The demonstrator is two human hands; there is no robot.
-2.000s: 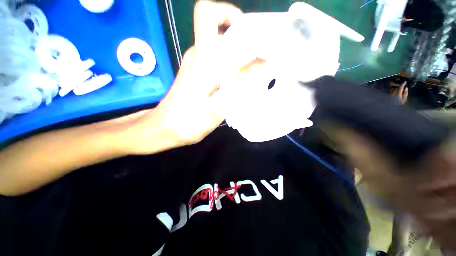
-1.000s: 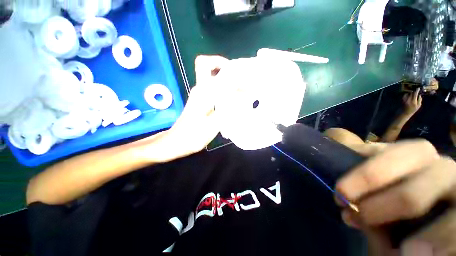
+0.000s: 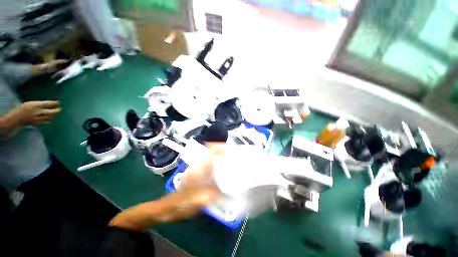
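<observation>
My left hand (image 3: 201,181) reaches out over the blue tray and holds a white plastic housing (image 3: 246,170), which is blurred and overexposed. The housing and my hand cover most of the blue tray (image 3: 228,219); only parts of its rim show. My right hand and the black powered screwdriver are not in view.
A grey metal box (image 3: 311,163) stands just right of the held housing. Several white housings with black parts stand left (image 3: 110,145), behind and right (image 3: 389,196) on the green bench (image 3: 120,88). Another person's hand (image 3: 35,113) is at the left.
The view has swung up and across the bench. My left hand and the housing have moved out over the tray. My right hand and the screwdriver have left the picture.
</observation>
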